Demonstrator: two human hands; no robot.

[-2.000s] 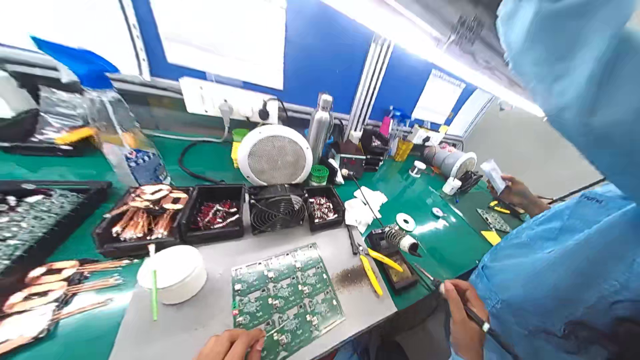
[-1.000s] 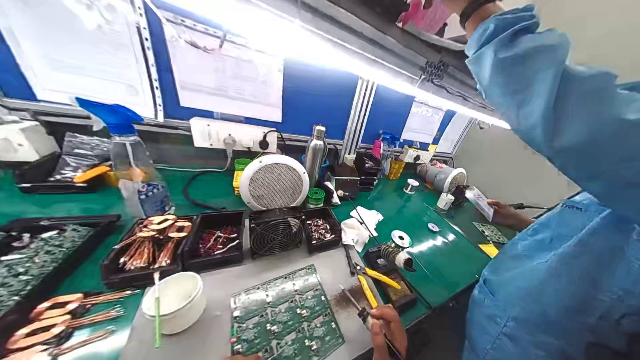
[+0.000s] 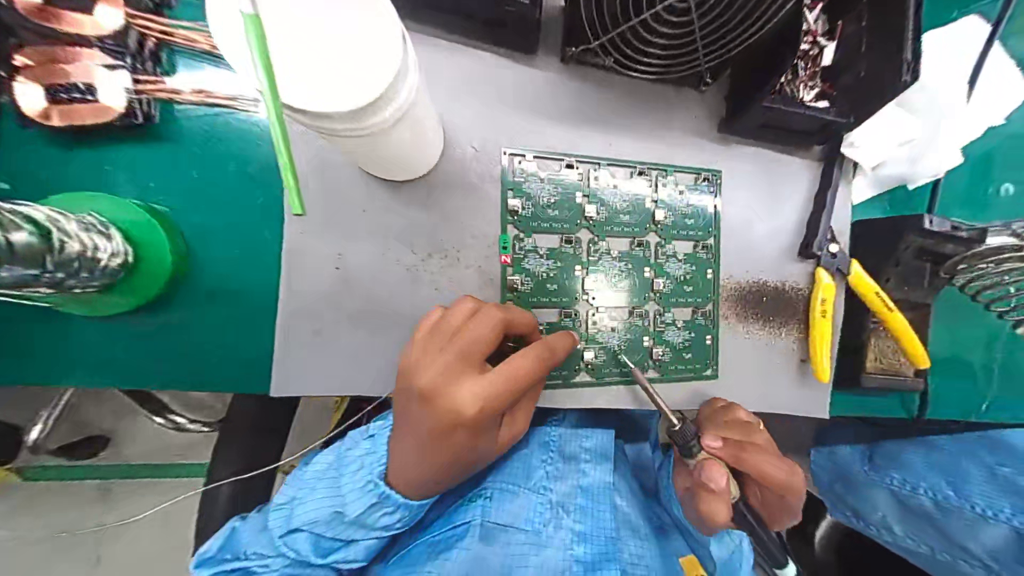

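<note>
A green panel of printed circuit boards (image 3: 612, 268) lies flat on a grey mat. My left hand (image 3: 472, 384) is over its lower left corner, holding thin solder wire (image 3: 240, 478) between thumb and fingers; the wire trails away to the lower left. In my right hand (image 3: 740, 464) is a soldering iron (image 3: 660, 408), gripped like a pen, its tip at the bottom middle board. Whether the tip touches the board cannot be told. Yellow-handled cutters (image 3: 834, 260) rest on the mat right of the panel, beside dark grains (image 3: 764, 308).
A white tub (image 3: 400, 136) with a green stick (image 3: 272, 112), copper coils (image 3: 68, 84) and a green-flanged spool (image 3: 120, 256) stand left. Beyond the panel are a fan (image 3: 680, 32) and a black parts bin (image 3: 832, 88). An iron stand (image 3: 888, 320) and white tissue (image 3: 928, 112) are right.
The view has swung down over the panel. The soldering iron, earlier out by the cutters, is now over the panel in my right hand. My left hand has come onto the panel with wire.
</note>
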